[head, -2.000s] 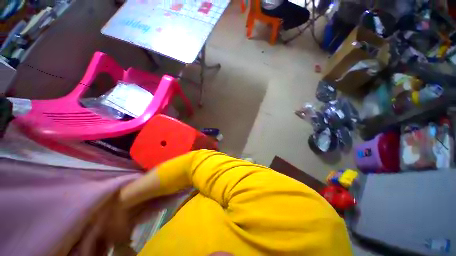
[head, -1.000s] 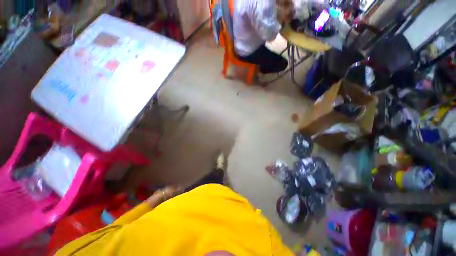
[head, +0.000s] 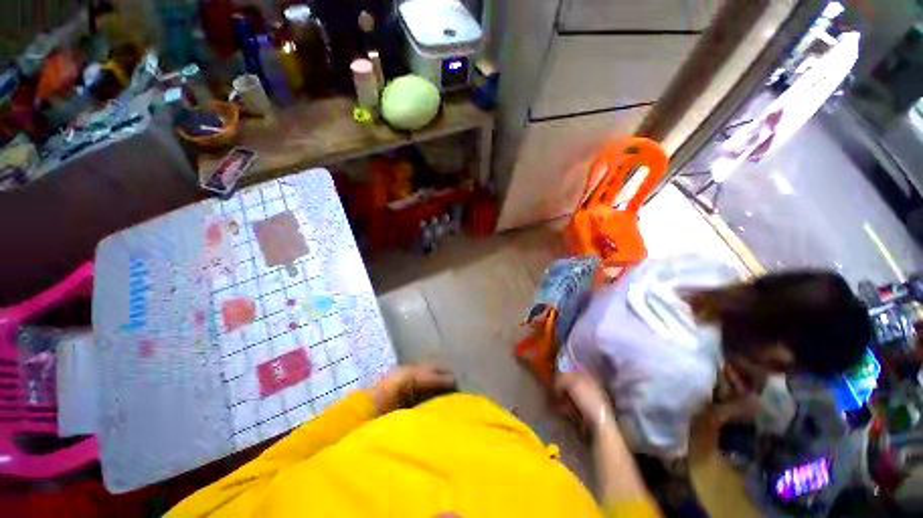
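The folding table (head: 167, 405), a light top with a grid, red patches and blue lettering, stands at the left. My left hand (head: 410, 382) is blurred by the table's lower right corner, partly hidden by my yellow sleeve and a dark shape; I cannot tell if it touches the table or holds anything. My right hand (head: 585, 395) reaches forward beside the back of a seated person in a pale top (head: 648, 354). Its fingers are blurred, and contact or a hold cannot be made out.
A pink chair (head: 30, 445) stands left of the table. An orange chair (head: 612, 238) stands beyond the person. A wooden counter (head: 314, 142) at the back holds a green round thing (head: 410, 102), a white appliance (head: 440, 35) and a basket (head: 218, 126). Pale drawers (head: 587, 76) stand beside it.
The view has swung; the table now shows larger and the back counter has come into view. The seated person is much nearer. My right hand has come into view.
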